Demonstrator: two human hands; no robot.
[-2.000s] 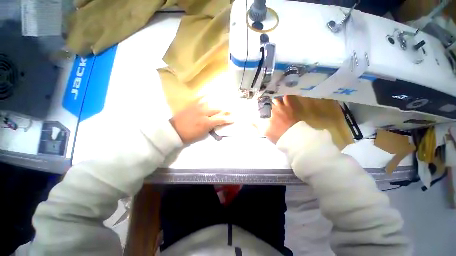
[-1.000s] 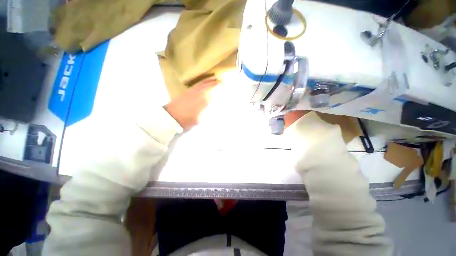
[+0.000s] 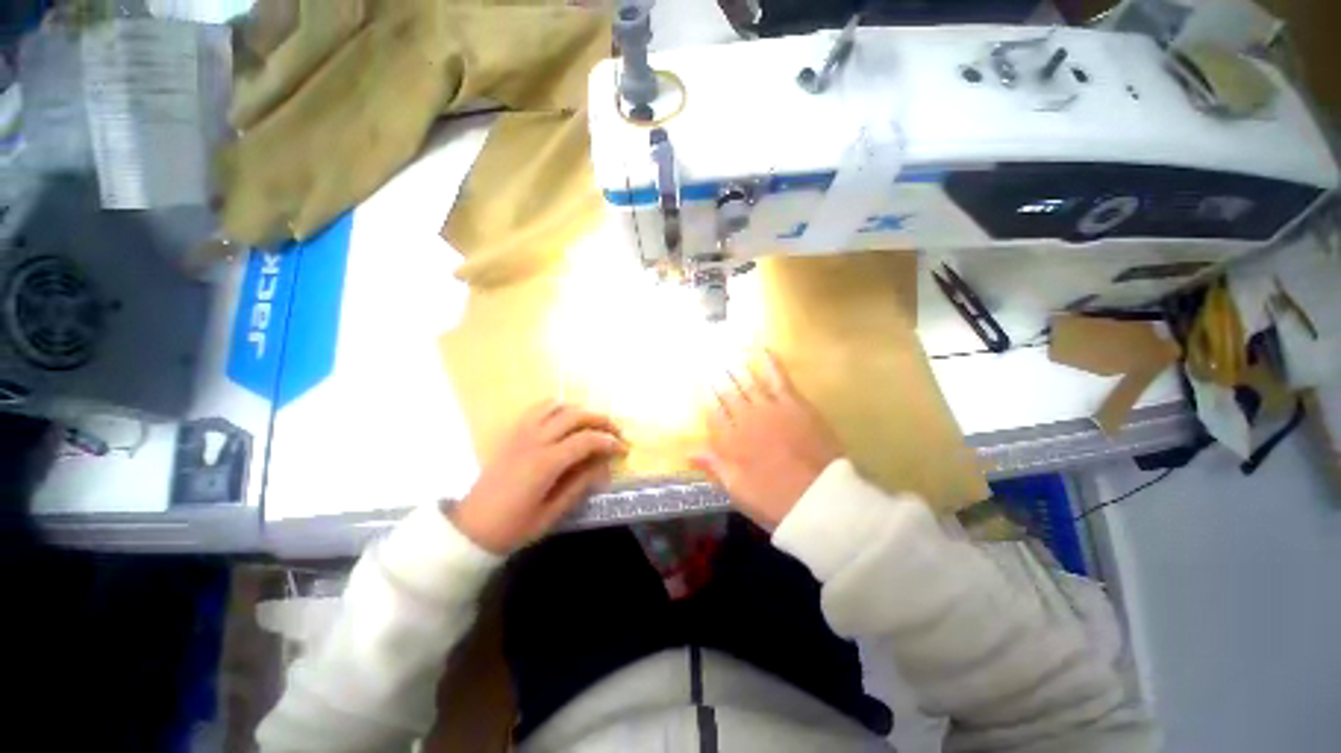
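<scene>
A mustard-tan fabric panel [image 3: 860, 353] lies under the machine head [image 3: 824, 162] and reaches over the table's front edge at right. Bright light washes out its middle, around the needle area. My left hand [image 3: 541, 468] is at the panel's front left edge, fingers curled; whether it grips the cloth cannot be told. My right hand [image 3: 768, 441] lies on the panel in front of the needle, fingers spread towards it. The presser foot is lost in glare.
Rumpled tan cut pieces [image 3: 346, 111] lie at upper left, beside a printed paper [image 3: 147, 118]. Black thread snips [image 3: 971, 309] lie right of the panel. Brown scraps [image 3: 1113, 361] lie at the right end. An edge ruler [image 3: 1088, 439] runs along the front.
The panel has come towards me and now spreads over the front edge. Both hands have moved back from the needle to the front edge. The view has shifted, showing more of the machine head.
</scene>
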